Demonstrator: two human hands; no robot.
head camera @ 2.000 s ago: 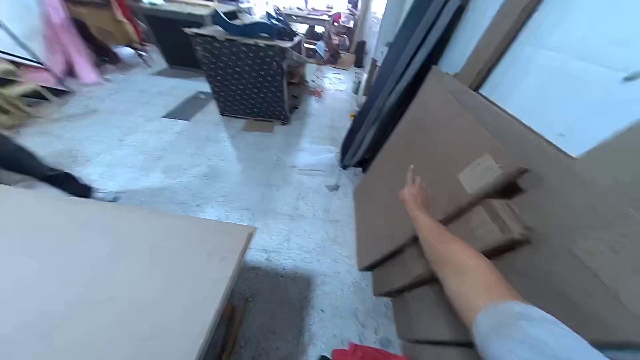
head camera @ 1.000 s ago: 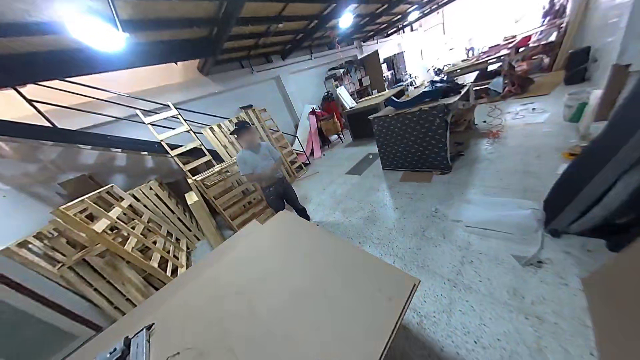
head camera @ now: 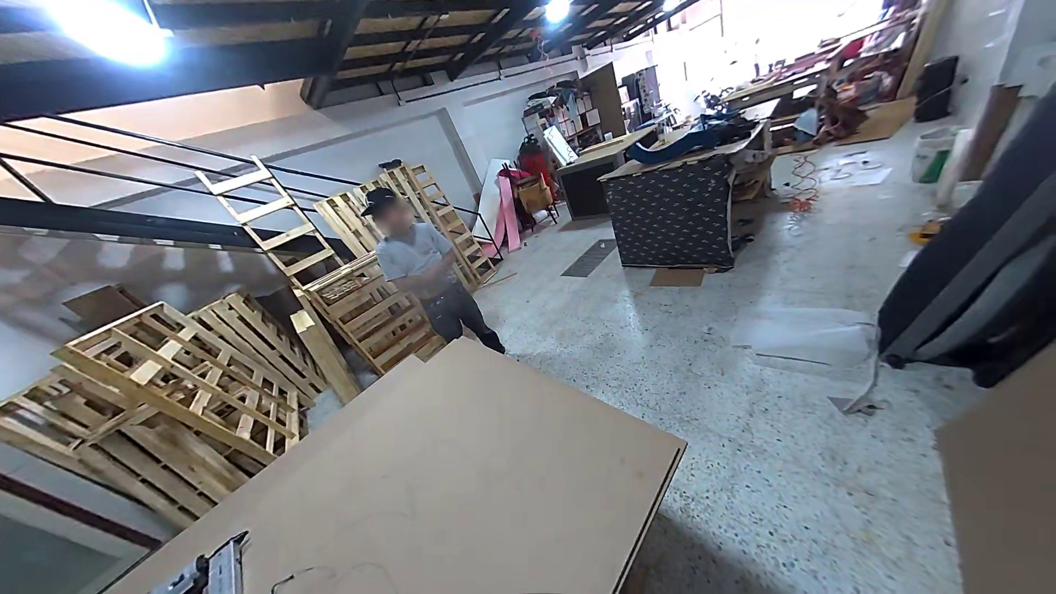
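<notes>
Neither of my hands shows in the head view. A large light-brown board [head camera: 470, 462] lies flat in the lower middle, and its right edge looks layered. On its lower left part rests a metal tool [head camera: 216, 571], cut off by the frame's bottom edge, so I cannot tell its kind. A thin dark curved piece [head camera: 290, 575], perhaps a cord or a mark, is beside it. At the lower right edge of the view stands part of a brown board [head camera: 1002, 470].
A person [head camera: 421, 264] in a cap stands beyond the board. Wooden pallet frames [head camera: 198, 379] lean at left. A fabric-covered workbench [head camera: 670, 216] stands ahead. Dark padded rolls or panels [head camera: 982, 247] lean at right, near plastic sheeting [head camera: 808, 337] on the floor.
The view has swung left and up. An arm that pointed at the leaning brown boards two seconds ago is out of view. Since one second ago, nothing has plainly moved.
</notes>
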